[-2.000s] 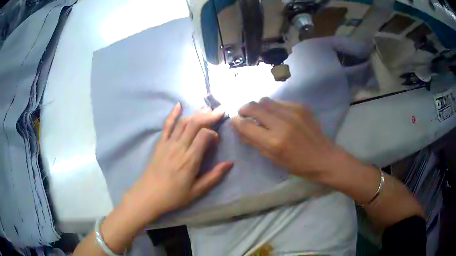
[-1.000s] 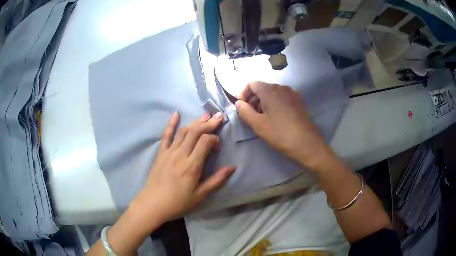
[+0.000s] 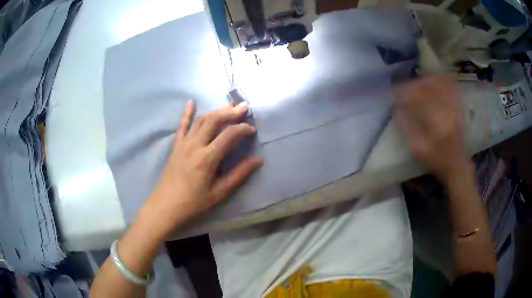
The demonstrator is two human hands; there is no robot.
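Note:
A light grey-blue garment panel point(image 3: 326, 137) lies on the white machine table, with a dark line running across its right part. My left hand point(image 3: 204, 154) lies flat on the panel with fingers spread, pressing it down. Its index fingertip is at a small dark-and-pale folded piece point(image 3: 235, 96) below the needle area. My right hand point(image 3: 431, 125) is off the panel at the right, strongly blurred; whether it holds anything cannot be told. The sewing machine's needle area point(image 3: 256, 49) is in bright glare above the panel.
A tan knob point(image 3: 298, 49) sits right of the needle. Thick stacked grey panels point(image 3: 29, 134) lie at the left. Machine parts and a white label point(image 3: 513, 103) are at the right. More layered pieces point(image 3: 493, 192) lie low at the right.
My right hand has moved from the cloth near the needle out to the right. The strip-like folds there have gone and the panel lies flatter. My left hand stays on the cloth.

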